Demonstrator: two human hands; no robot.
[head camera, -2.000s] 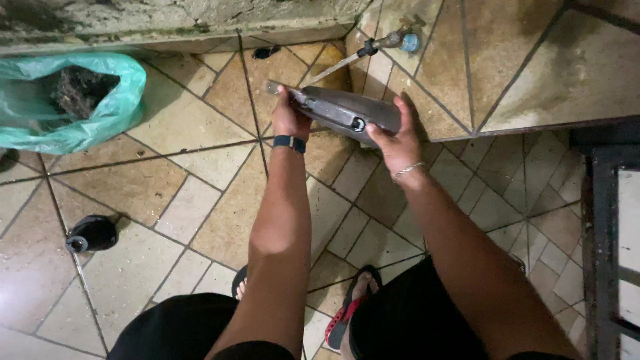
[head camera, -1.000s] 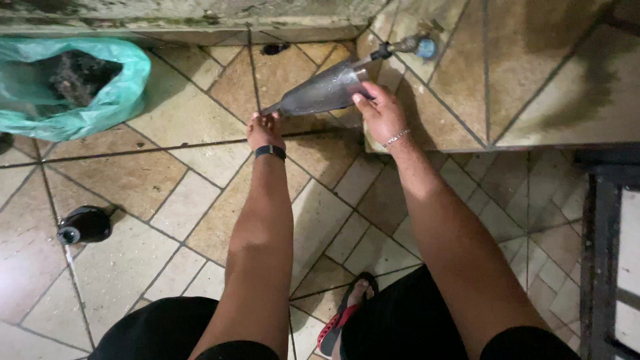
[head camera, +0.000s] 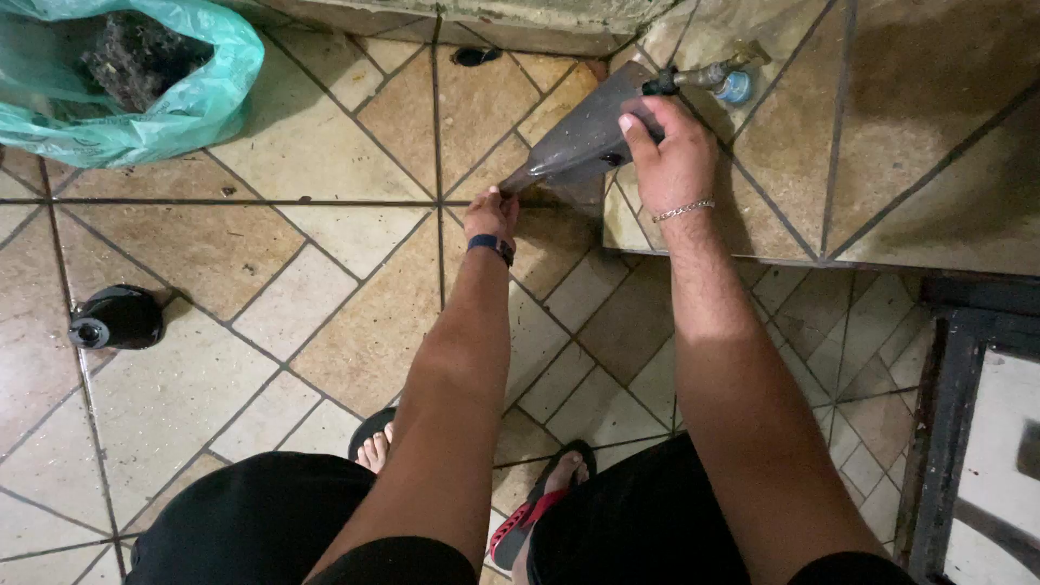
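A translucent grey plastic container, tapering to a narrow end, is tilted below a wall tap with a blue handle. My left hand holds its narrow lower end. With thumb and fingers, my right hand grips the wide upper end close to the tap's dark spout. The inside of the container is hard to make out. A black plastic part with a round opening lies on the tiled floor at the left.
At the upper left stands a green plastic bag holding a dark clump of debris. A drain hole is in the floor near the wall. A tiled ledge runs along the right, above a dark metal frame.
The container's wide end has turned up to the tap, where two seconds ago it pointed right. My left hand has shifted from its side to the narrow end.
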